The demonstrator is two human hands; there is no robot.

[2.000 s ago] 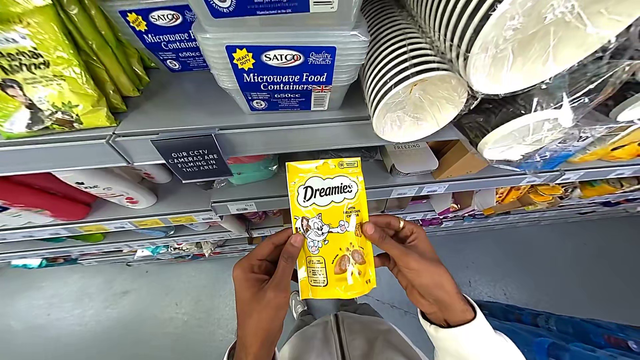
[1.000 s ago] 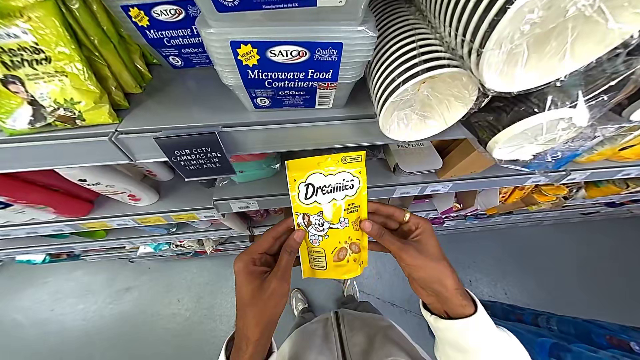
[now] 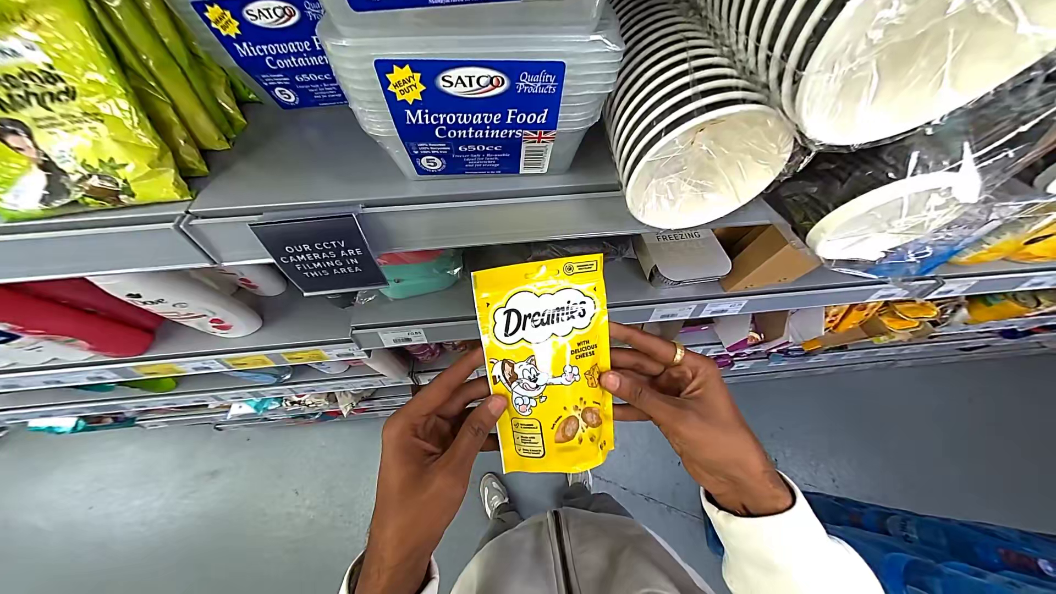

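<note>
A yellow Dreamies cat treat pouch (image 3: 544, 363) is upright at the middle of the view, its printed front towards me. My left hand (image 3: 441, 445) grips its left edge, thumb on the front and fingers behind. On the pouch's right edge, my right hand (image 3: 681, 408) holds it between thumb and fingers, with a gold ring on one finger. The fingertips behind the pouch are hidden. Both hands are in front of the store shelves, above the floor.
Stacked plastic food containers (image 3: 478, 115), wrapped paper cups (image 3: 701, 157) and green packets (image 3: 82, 107) fill the upper shelf. A dark sign (image 3: 318, 254) hangs at its edge. White bottles (image 3: 177, 304) lie lower left. Blue plastic-wrapped goods (image 3: 924, 544) stand on the floor at lower right.
The pouch stays in both hands throughout. Compared with two seconds ago, it and the hands sit slightly higher against my body, and both shoes now show below.
</note>
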